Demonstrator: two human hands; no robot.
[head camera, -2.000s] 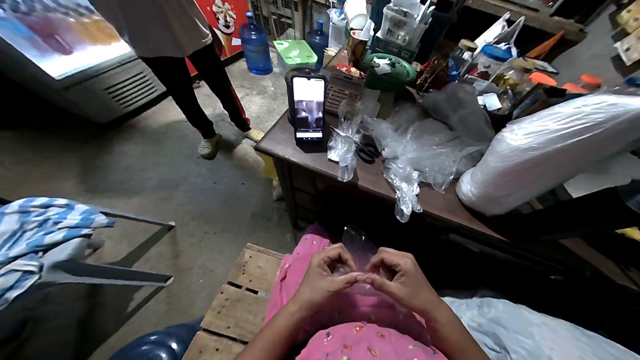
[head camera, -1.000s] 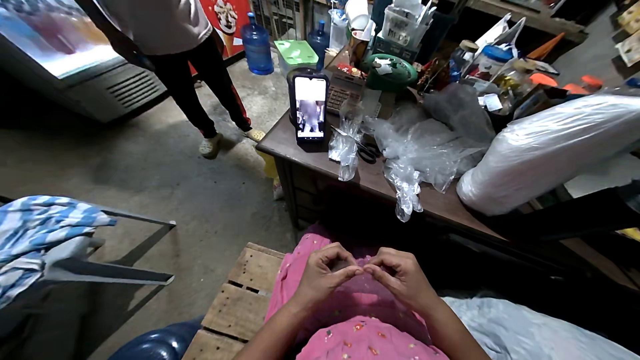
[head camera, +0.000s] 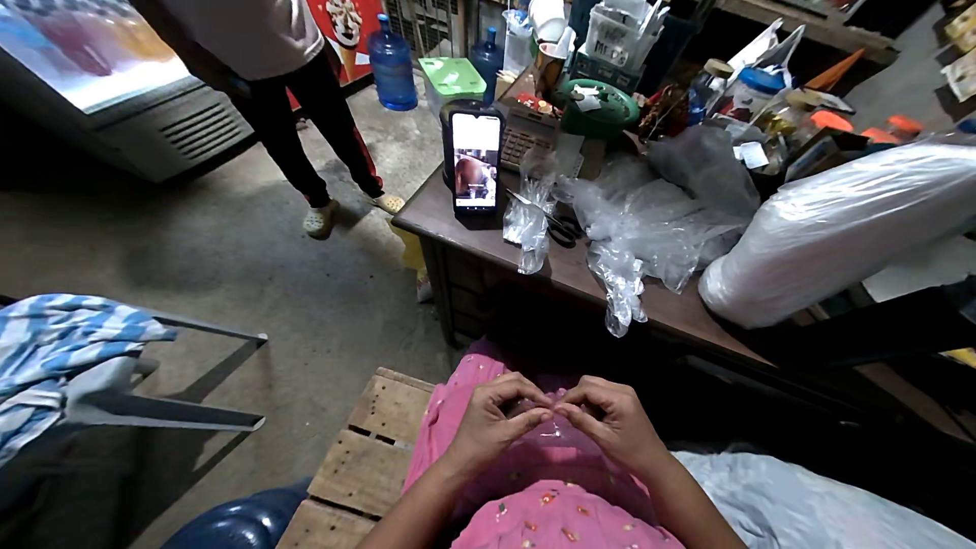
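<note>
My left hand (head camera: 499, 419) and my right hand (head camera: 610, 419) meet over my lap, thumbs and forefingers pinched together on a clear plastic bag (head camera: 559, 433). The thin film hangs below the fingertips against the pink flowered cloth (head camera: 568, 515). On the dark desk (head camera: 488, 248) ahead, a phone (head camera: 476, 160) stands upright with its screen lit. Right of it, black-handled scissors (head camera: 563, 229) lie partly under a small bundle of clear plastic (head camera: 530, 221). More crumpled clear plastic bags (head camera: 648, 221) spread toward the desk's front edge, some hanging over it.
A large plastic-wrapped roll (head camera: 831, 229) lies on the desk's right. Behind stand a calculator (head camera: 524, 137), a green basket (head camera: 598, 107) and jars. A wooden slatted bench (head camera: 366, 465) is at my left, beyond it a chair (head camera: 152, 404) with checked cloth. A person (head camera: 267, 84) stands by a freezer (head camera: 160, 114).
The clear film stood up above my fingers two seconds ago; now it hangs below them. The standing person has shifted a little, and the picture on the phone's screen has changed.
</note>
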